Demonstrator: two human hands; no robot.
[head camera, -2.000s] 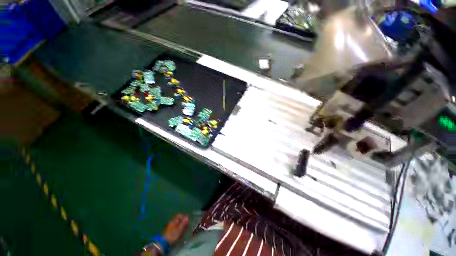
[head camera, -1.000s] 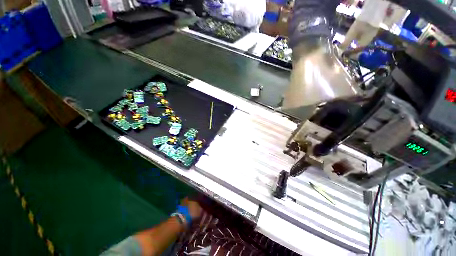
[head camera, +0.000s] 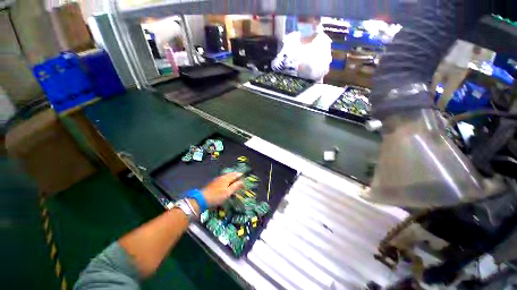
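The black tray (head camera: 184, 177) lies at the left of the ribbed base. Green circuit boards (head camera: 229, 233) with yellow parts are heaped at its near right side, and a few more lie near its far left corner. My left hand (head camera: 225, 188), with a blue band at the wrist, is over the middle of the tray, its fingers down among the boards. The fingers are blurred and partly hidden, so any grip cannot be told. A thin yellow stick (head camera: 270, 181) lies along the tray's right side. My right hand is out of the picture.
The ribbed aluminium base (head camera: 323, 226) is right of the tray. The translucent fume hood (head camera: 422, 161) hangs above the dark soldering mechanism (head camera: 419, 249). A small white part (head camera: 329, 154) lies on the green belt (head camera: 272, 127). A person in white (head camera: 309, 54) is behind the belt.
My left hand has moved up from below the bench edge onto the tray. Many boards from the tray's left side now lie further right. The view has tilted up.
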